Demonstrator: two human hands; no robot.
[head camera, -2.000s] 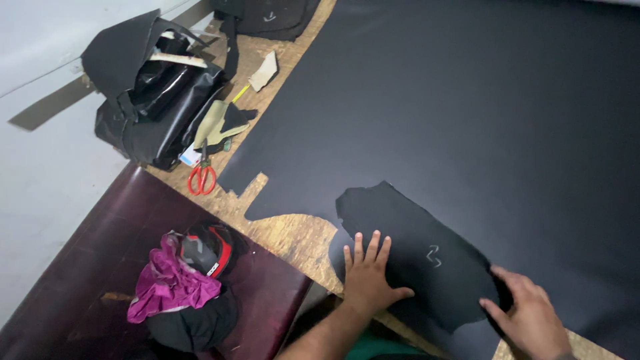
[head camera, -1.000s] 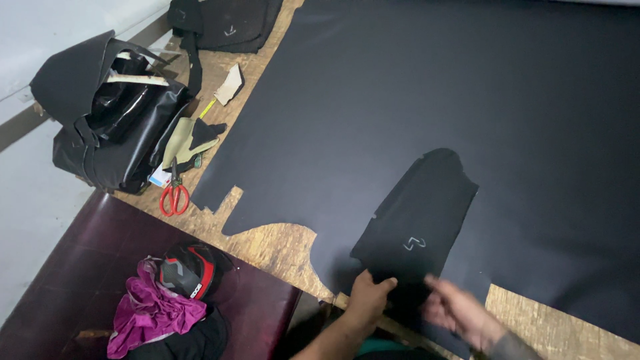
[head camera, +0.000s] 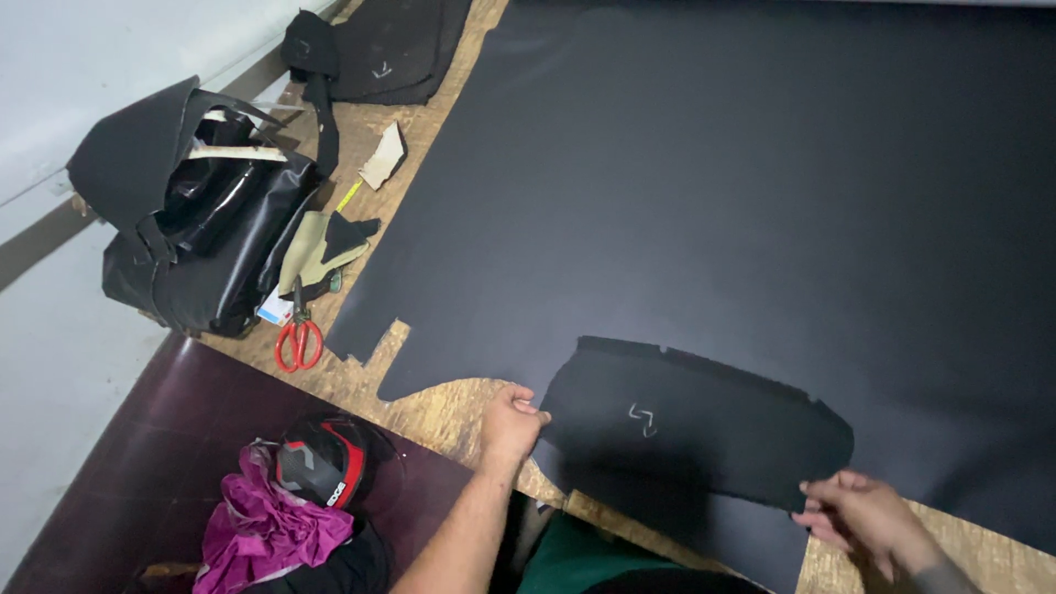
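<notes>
A cut piece of black sheet material (head camera: 701, 421) with a chalk mark lies lengthwise across the near edge of a large dark sheet (head camera: 701, 206). My left hand (head camera: 511, 425) pinches its left end between thumb and fingers. At its lower right corner, my right hand (head camera: 854, 516) grips the edge with thumb and fingertips. The large sheet has a curved cutout near my left hand, where the wooden tabletop (head camera: 454, 412) shows through.
Red-handled scissors (head camera: 299, 345) lie at the table's left edge, beside scraps (head camera: 309, 247) and a black bundle (head camera: 231, 223). More black pieces (head camera: 396, 54) lie at the back left. Below left are a helmet (head camera: 322, 462) and magenta cloth (head camera: 268, 520) on a maroon surface (head camera: 223, 396).
The chalk-marked piece has turned from a steep slant to lying more sideways. My hands, close together at its lower end one second ago, are now apart at its two ends.
</notes>
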